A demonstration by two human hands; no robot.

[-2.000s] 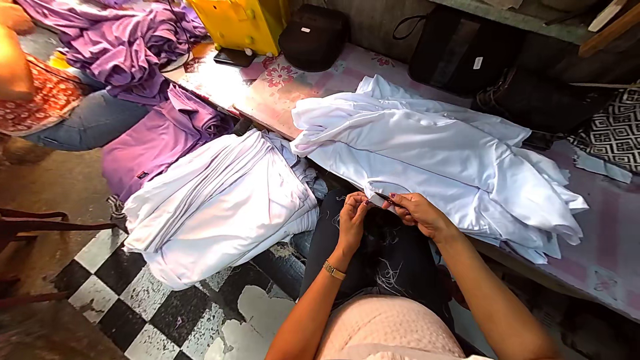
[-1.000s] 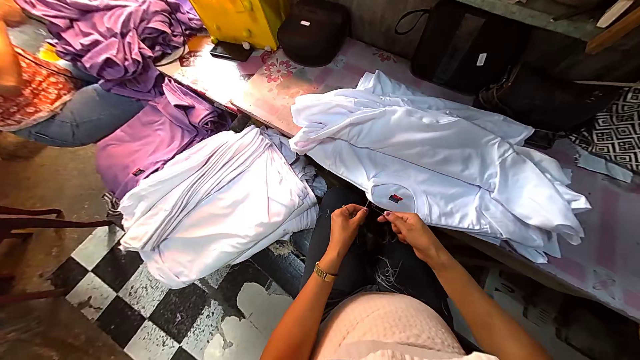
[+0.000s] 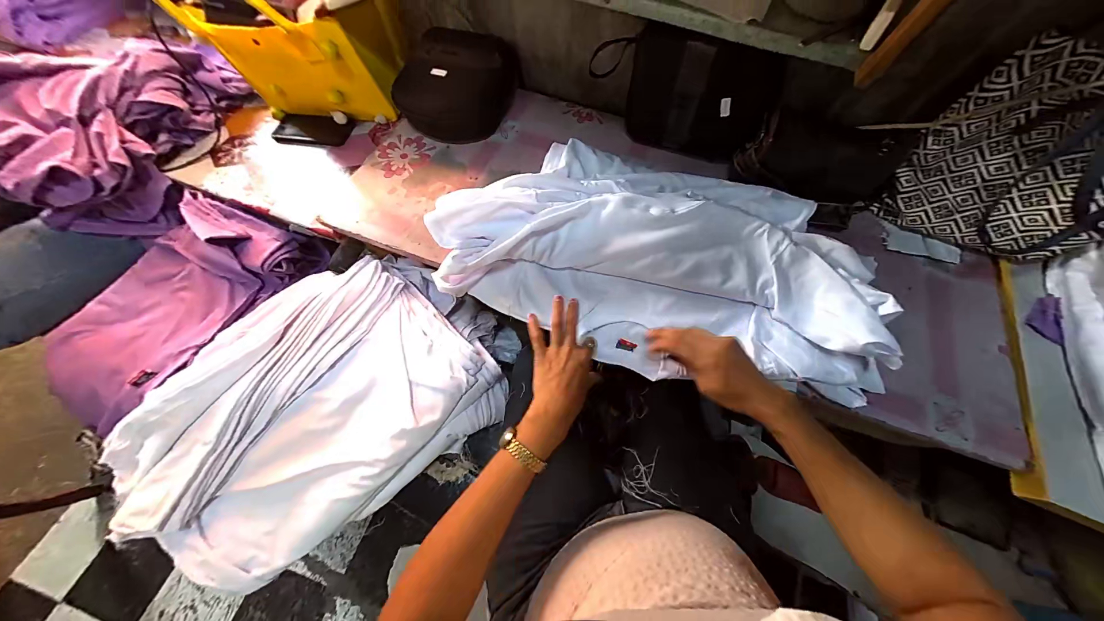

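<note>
A pile of white shirts lies on the table in front of me, with the neckline of the top one at the near edge. A small red and dark label shows inside that neckline. My left hand rests with spread fingers on the cloth left of the label, a gold-coloured watch on its wrist. On the label's right, my right hand is at the collar edge, fingers bent and slightly blurred; whether they pinch the cloth is unclear. Loose white threads lie on my dark trousers.
Folded white garments are stacked at my left, beside purple garments. Along the table's back stand a yellow bag, a black case and a larger black case. A patterned black-and-white bag is at the right.
My hands were close together at the neckline and have moved apart, one to each side of the label. The left fingers have opened out onto the cloth.
</note>
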